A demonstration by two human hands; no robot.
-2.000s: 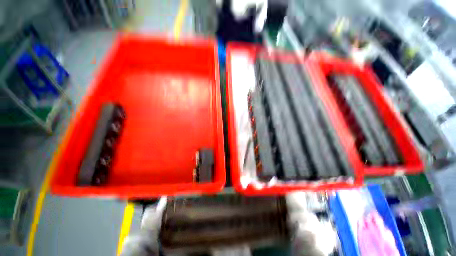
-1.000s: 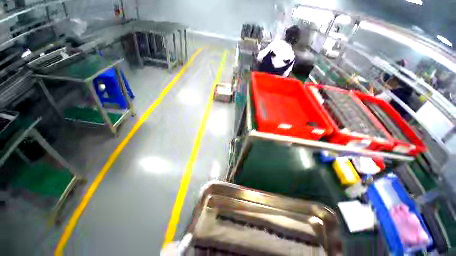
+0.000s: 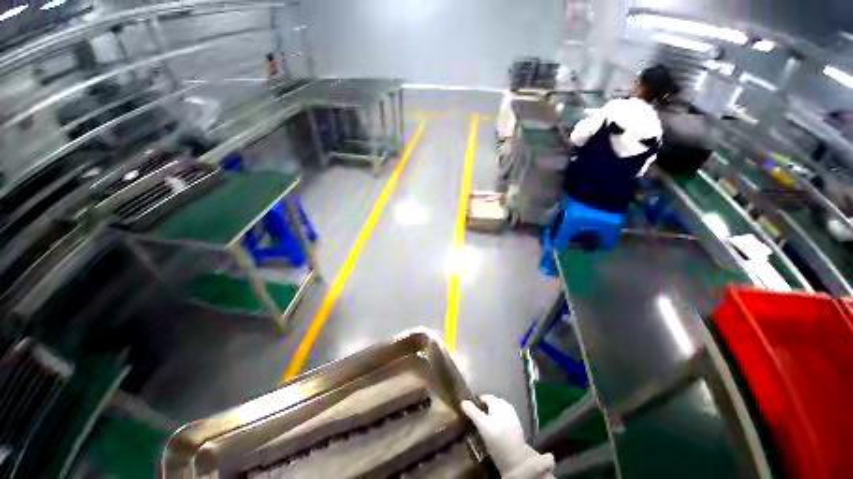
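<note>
A shiny steel tray with rounded corners is at the bottom of the view, held above the floor and tilted. Pale lining and dark rows of ferrite-core parts lie in it; its near side is cut off by the frame edge. My right hand, in a white glove, grips the tray's right rim with the fingers over the edge. My left hand is not in view.
A green-topped bench with a red plastic bin is at the right. A person sits on a blue stool beyond it. A green bench stands left. A box is on the floor by the yellow line.
The view has swung left, away from the red bins, which have shifted to the right edge. The steel tray has moved left in view and my right hand now shows on its rim.
</note>
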